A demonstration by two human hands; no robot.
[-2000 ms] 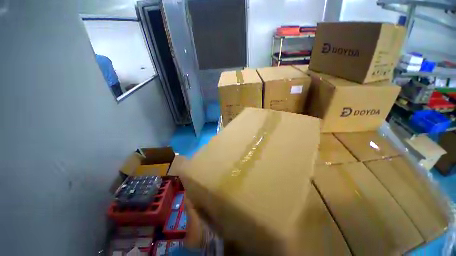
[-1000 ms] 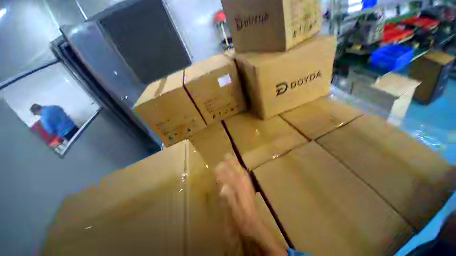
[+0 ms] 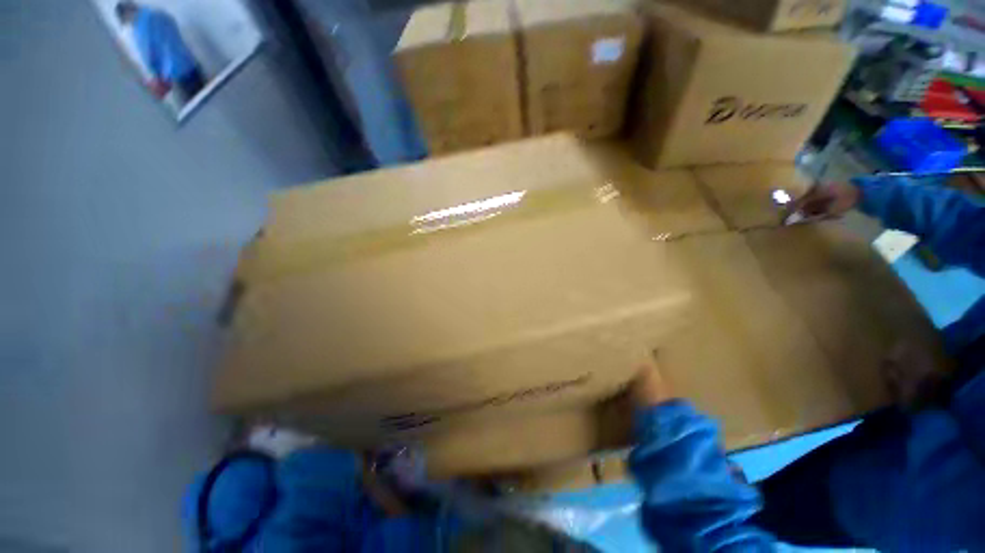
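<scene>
A closed brown carton (image 3: pixel 464 270) with shiny tape along its top lies tilted in front of me, over the left part of the pallet stack (image 3: pixel 756 324). Blurred dark print shows on its near side. My right hand (image 3: pixel 651 387), in a blue sleeve, grips its near right lower edge. My left hand (image 3: pixel 397 473) is small and blurred at the near lower edge, left of centre, and seems to hold it from below. The fingers of both hands are mostly hidden.
Two upright cartons (image 3: pixel 518 81) and a DOYDA carton (image 3: pixel 745 103) stand behind, another partly visible on top. At right, a person in blue has a hand (image 3: pixel 826 201) on the stack. A grey wall (image 3: pixel 119 302) is at left, with another person (image 3: pixel 164 49) beyond a window.
The carton has turned and shifted right, over the stack. My right hand has moved from its right side to its near edge. A person has come into view at right.
</scene>
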